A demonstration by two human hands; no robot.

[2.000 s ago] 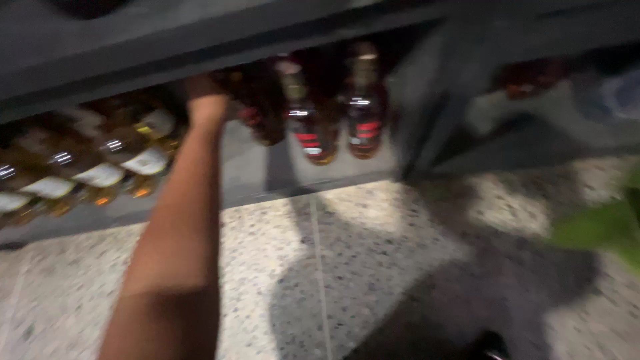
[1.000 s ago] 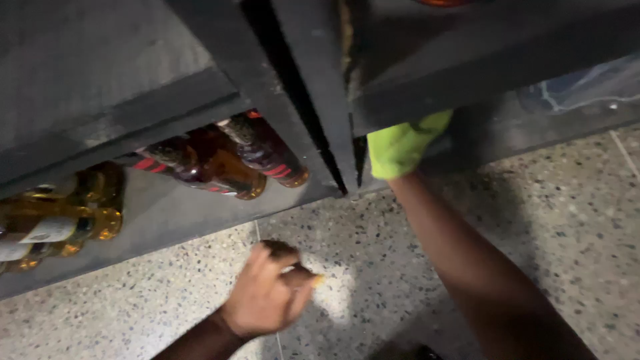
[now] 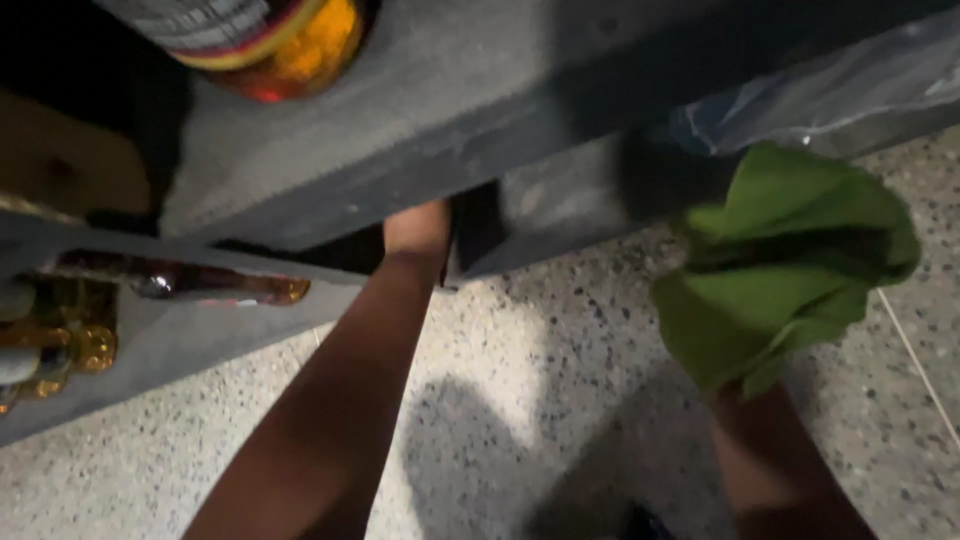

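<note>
My left hand (image 3: 418, 225) reaches under the edge of a dark grey shelf (image 3: 360, 180); its fingers are hidden inside the lower bay. Over the floor at the right, my right hand is wrapped in and gripping a bunched green cloth (image 3: 787, 270), which hides the fingers. An amber glass bottle (image 3: 315, 52) with a label stands on the upper shelf at top left. Lower down at the left, a dark reddish bottle (image 3: 217, 285) is seen beyond the shelf divider, beside several golden bottles (image 3: 94, 349).
Clear plastic sheeting (image 3: 810, 94) lies in the lower bay at the upper right. A tan rounded object (image 3: 67, 161) sits in the dark at the left. Below the shelving is a speckled terrazzo floor (image 3: 480, 375) with shadows, and a dark shoe tip (image 3: 645, 521) shows at the bottom.
My left hand, over the floor a second ago, is now inside the lower bay. My right hand has come out of the lower bay with the green cloth. The view has moved closer to the shelving.
</note>
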